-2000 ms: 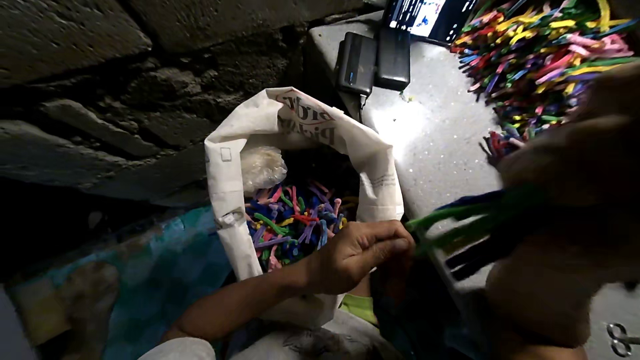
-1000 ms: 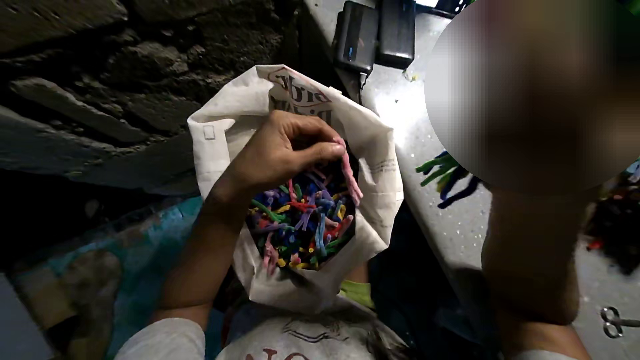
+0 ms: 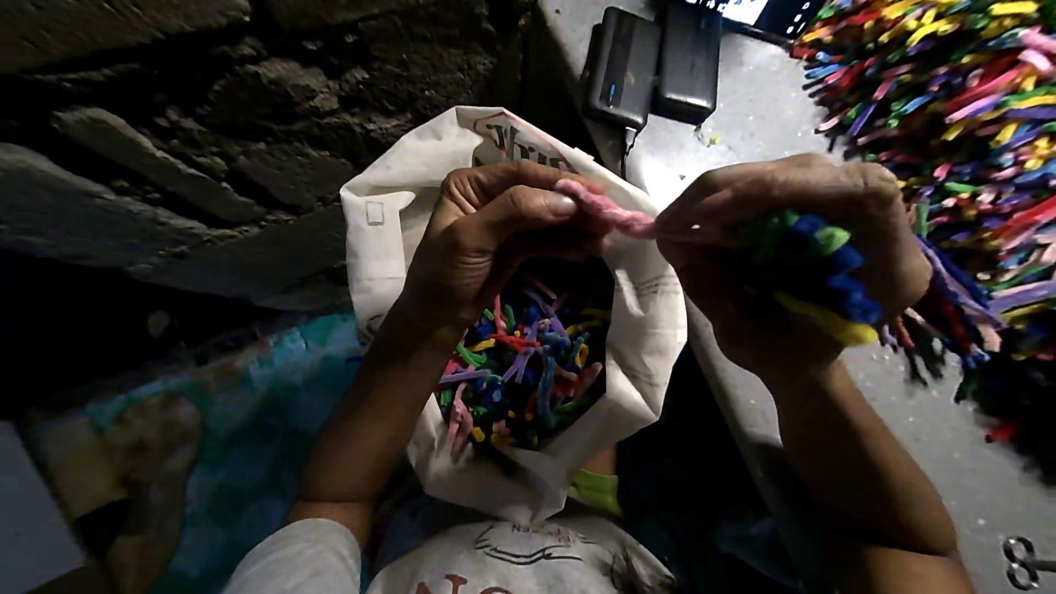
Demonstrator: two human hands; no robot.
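My left hand (image 3: 495, 223) pinches one end of a twisted pink fabric strip (image 3: 615, 216) above the mouth of a white sack (image 3: 648, 330). The strip's other end is between the thumb and fingers of my right hand (image 3: 792, 256). Blue, green and yellow strips (image 3: 833, 272) are also bundled in the palm of that hand. Inside the sack lie many short multicoloured strips (image 3: 528, 363). A large heap of similar strips (image 3: 973, 107) covers the ledge at the right.
Two dark power banks (image 3: 623, 70), one with a cable, rest on the speckled ledge (image 3: 751, 99) near a lit screen (image 3: 763, 15). Metal scissor handles (image 3: 1023, 565) show at the lower right. A rough block wall (image 3: 206, 165) stands at the left.
A second ago my left hand held a pink strip over the sack with my right hand apart from it; now both hands grip a pink strip. The right hand has come closer to the sack.
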